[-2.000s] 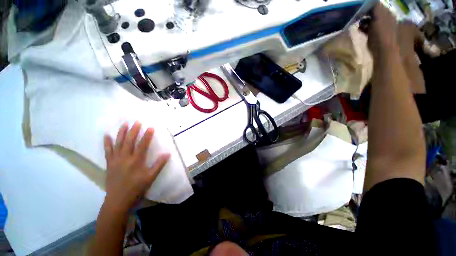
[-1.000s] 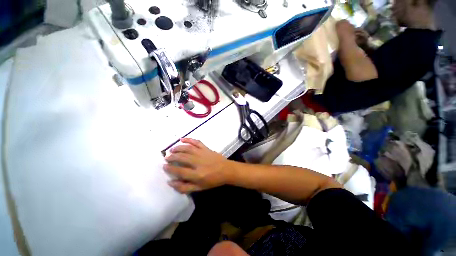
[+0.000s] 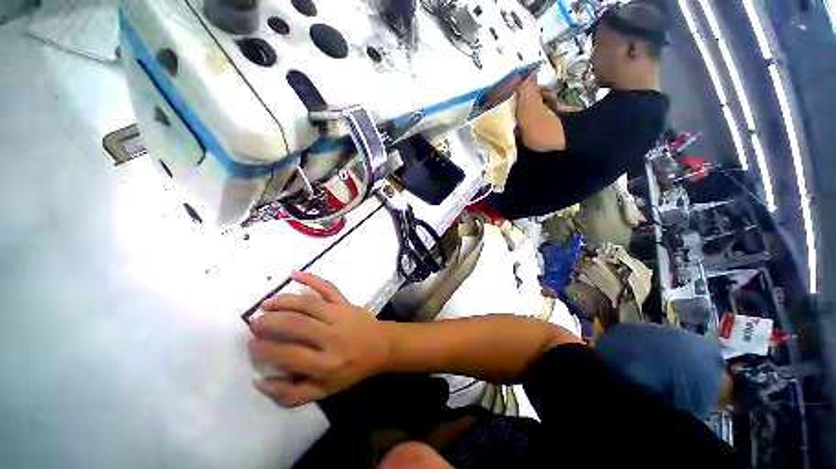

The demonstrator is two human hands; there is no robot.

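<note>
My right hand (image 3: 316, 339) lies palm down, fingers a little apart and slightly bent, on the white surface at the table's front edge. A white panel (image 3: 119, 339) seems to spread over the left side; it is overexposed and blends into the white table, so its edges cannot be told. The sewing machine head (image 3: 211, 92) is above my hand, and its needle area is partly hidden. My left hand is not in view.
Red-handled scissors (image 3: 344, 197) lie beside the needle area, black-handled shears (image 3: 417, 247) right of them, and a phone (image 3: 426, 172) under the machine arm. White and beige pieces (image 3: 500, 279) lie beside the table. A person (image 3: 596, 137) sits beyond.
The view has swung right and up. My left hand has left the picture. My right hand has come from the far right to the table's front edge. The white cloth has spread across the left.
</note>
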